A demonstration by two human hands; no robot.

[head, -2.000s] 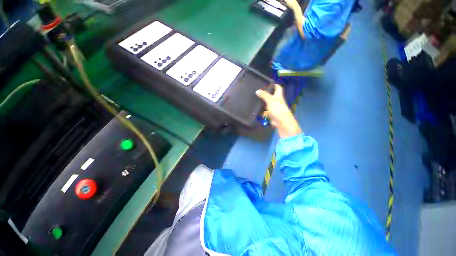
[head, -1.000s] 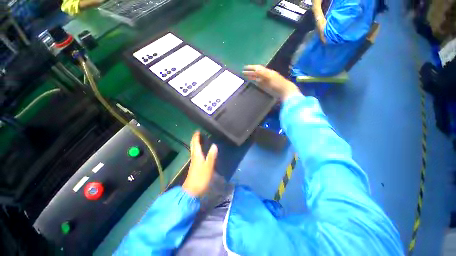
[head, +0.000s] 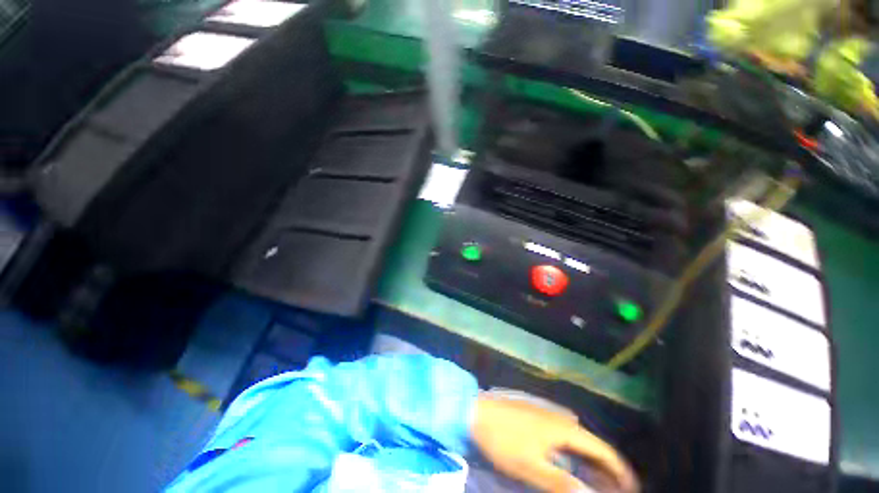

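My left hand [head: 545, 445], bare below a blue sleeve, is at the bottom centre, blurred and partly cut off by the lower edge. Its fingers point right and down; whether it holds anything cannot be told. My right hand is not in view. At the right, a black tray [head: 761, 472] holds several white phone covers [head: 781, 414] in a row, dark camera holes at their left ends. In the centre stands the press's black control panel [head: 511, 298] with a red stop button [head: 548, 279] and two green buttons [head: 628, 310].
Left of the press lies a black tray [head: 332, 207] with bare slots. A tall tray stack [head: 193, 183] at far left has white pieces on its top. A white card [head: 442, 183] lies beside the press. A yellowish hose [head: 679, 289] hangs at its right. Someone's yellow sleeve shows top right.
The view has swung left, bringing in the left trays and shifting the press to the centre and the loaded tray to the right. My right hand has left the picture. My left hand is lower.
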